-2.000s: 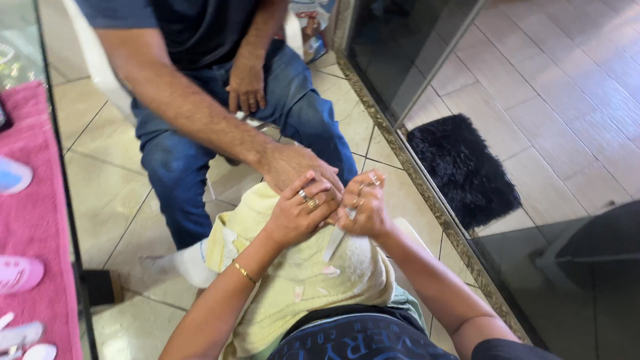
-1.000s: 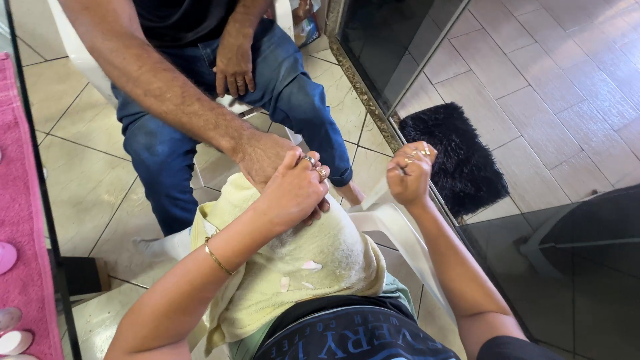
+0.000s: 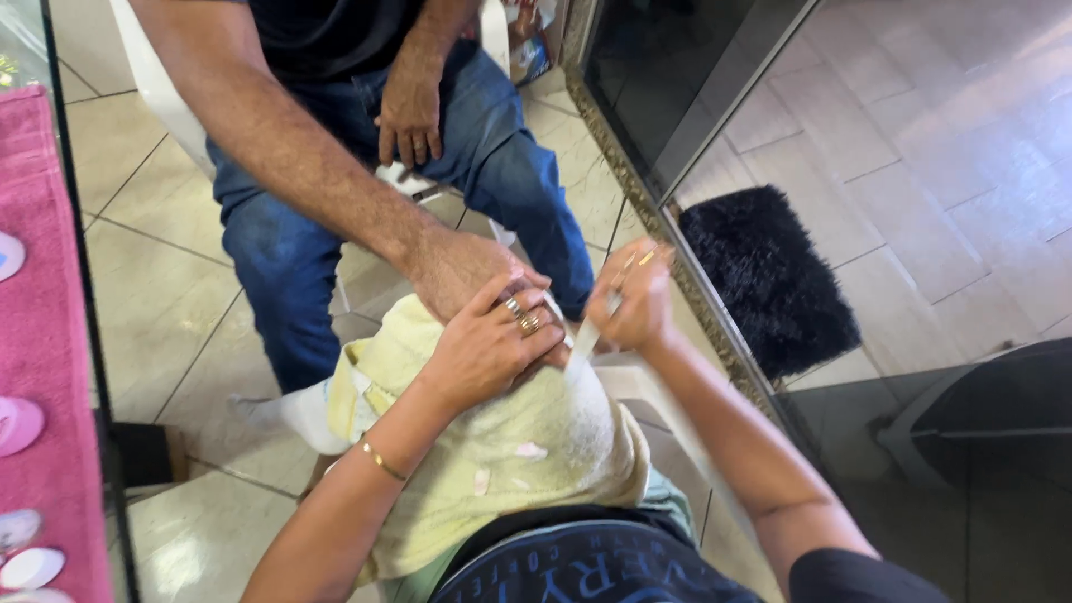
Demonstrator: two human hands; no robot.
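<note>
My left hand [image 3: 494,343], with rings on its fingers, grips the fingers of the other person's hand [image 3: 461,272] above my lap. A pale yellow towel [image 3: 502,435] lies over my lap beneath both hands, with small whitish scraps on it. My right hand [image 3: 632,297] is closed around a thin whitish strip, likely a nail file [image 3: 584,343], blurred by motion. The strip points down toward the held fingertips; whether it touches them I cannot tell. The other person's second hand [image 3: 410,121] rests on their jeans.
At the left, a glass table holds a pink towel [image 3: 46,335] with a pink round container [image 3: 18,425] and a white lid [image 3: 32,569]. The other person sits on a white chair [image 3: 159,92]. A black shaggy mat [image 3: 766,276] lies beyond the glass door's track at right.
My right hand has come back in from the right to beside the other person's fingers. My left hand keeps its hold on them.
</note>
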